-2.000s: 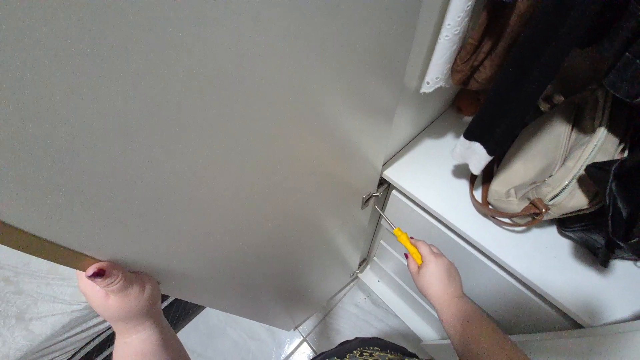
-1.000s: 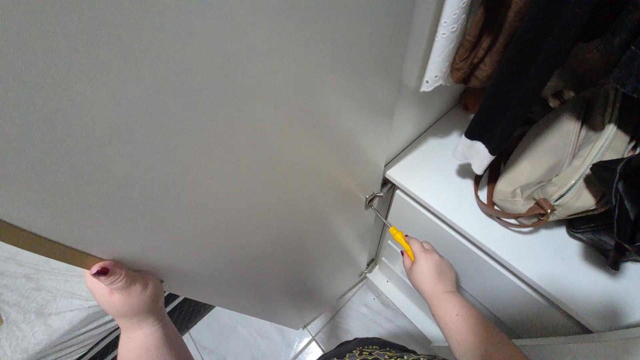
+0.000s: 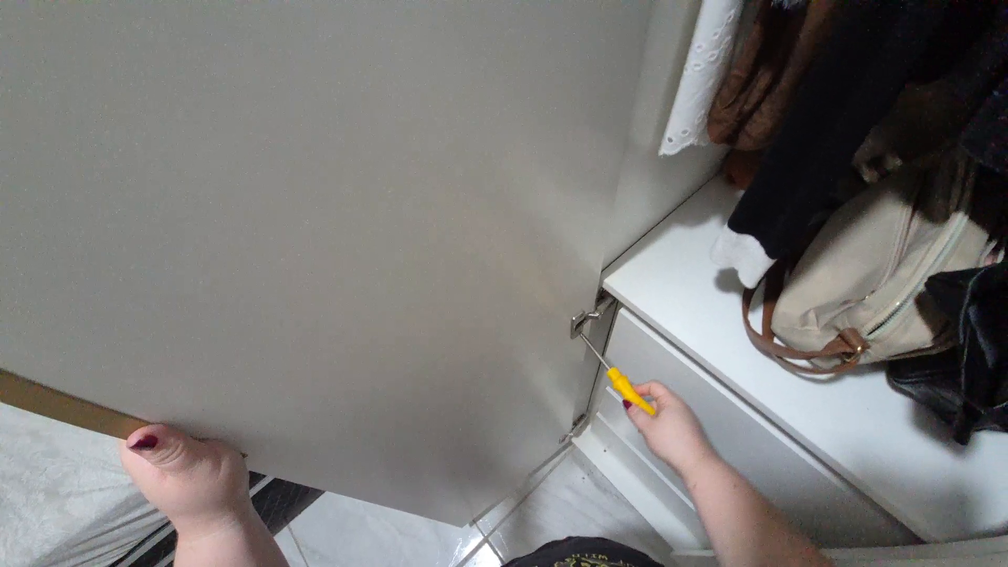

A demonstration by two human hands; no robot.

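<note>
A large pale wardrobe door [image 3: 331, 236] stands swung out on the left. My left hand [image 3: 185, 476] grips its outer edge at the lower left, thumb on the face and fingers hidden behind. In my right hand [image 3: 669, 425] is a screwdriver [image 3: 630, 390] with a yellow handle, its shaft pointing up and left. The screwdriver's tip is at a metal hinge [image 3: 581, 323] between the door and the cabinet; whether it sits in a screw cannot be told. A second metal hinge [image 3: 573, 429] shows lower down, near the floor.
Right of the door are a white shelf [image 3: 669, 244] and drawer fronts [image 3: 709, 402] below it. A beige bag [image 3: 858, 276] with brown handles and a black bag [image 3: 961, 354] lie on the shelf under hanging clothes [image 3: 827, 118]. Floor tiles [image 3: 378, 520] and pale fabric [image 3: 55, 488] show below.
</note>
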